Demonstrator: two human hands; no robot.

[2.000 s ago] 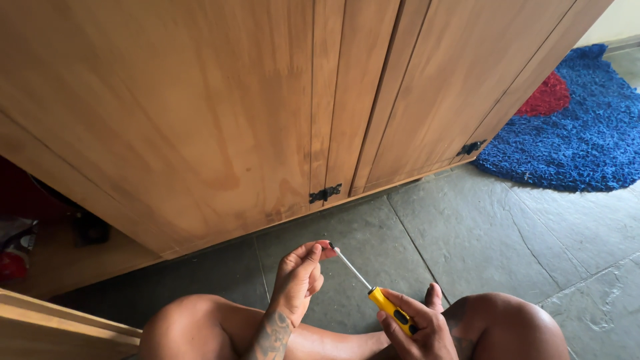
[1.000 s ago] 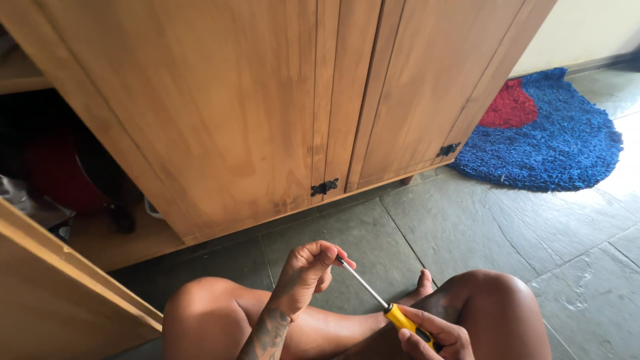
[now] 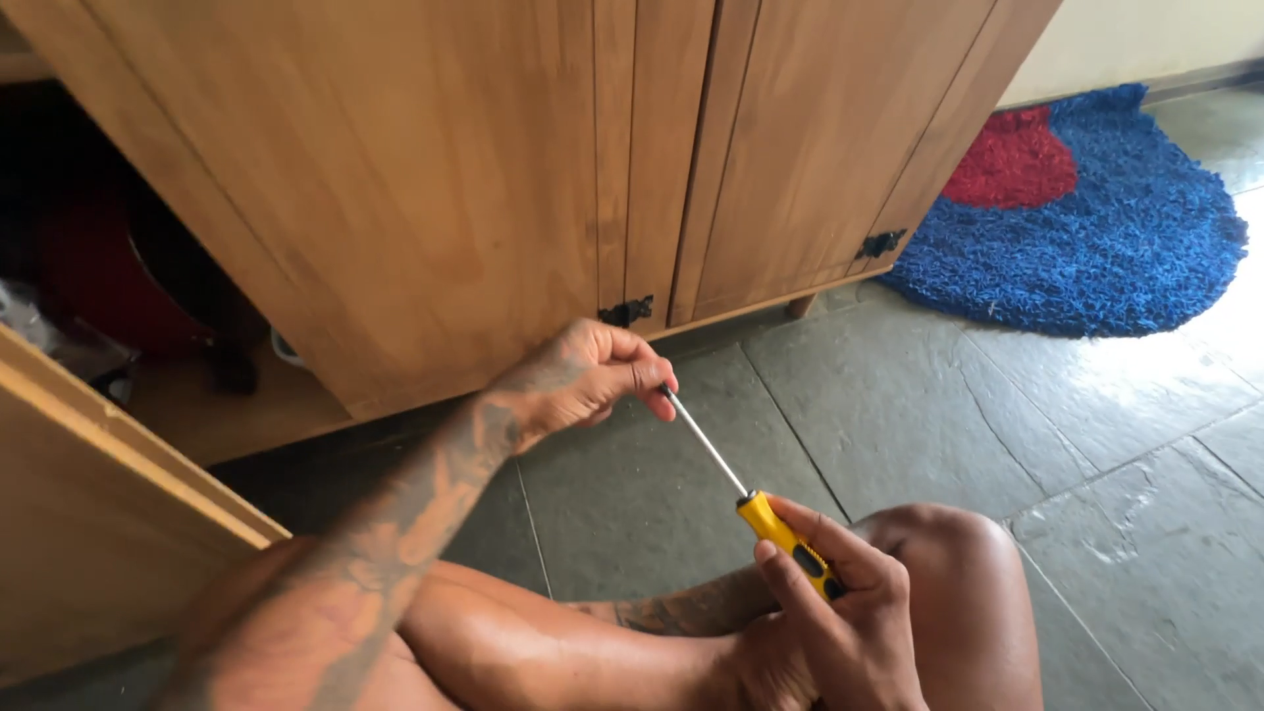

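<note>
My right hand (image 3: 839, 602) holds a screwdriver (image 3: 788, 538) by its yellow and black handle, with the metal shaft pointing up and left. At the dark tip of the shaft, the thumb and fingers of my left hand (image 3: 602, 380) are pinched together. Whether a small part sits between those fingertips is hidden. Just above my left hand, a black metal hinge (image 3: 627, 311) is fixed low on the wooden cabinet (image 3: 444, 197). A second black hinge (image 3: 881, 243) is farther right along the cabinet's lower edge.
On the left, a wooden door (image 3: 109, 513) stands open beside a dark compartment holding a red object (image 3: 109, 267) and clear plastic (image 3: 49, 336). A blue and red shaggy rug (image 3: 1076, 237) lies on grey slate tiles (image 3: 918, 395) at right. My crossed legs are below my hands.
My left hand, with the screwdriver's tip at its fingers, has moved up toward the nearer hinge, and more of my tattooed forearm shows. The right hand keeps its hold on the handle.
</note>
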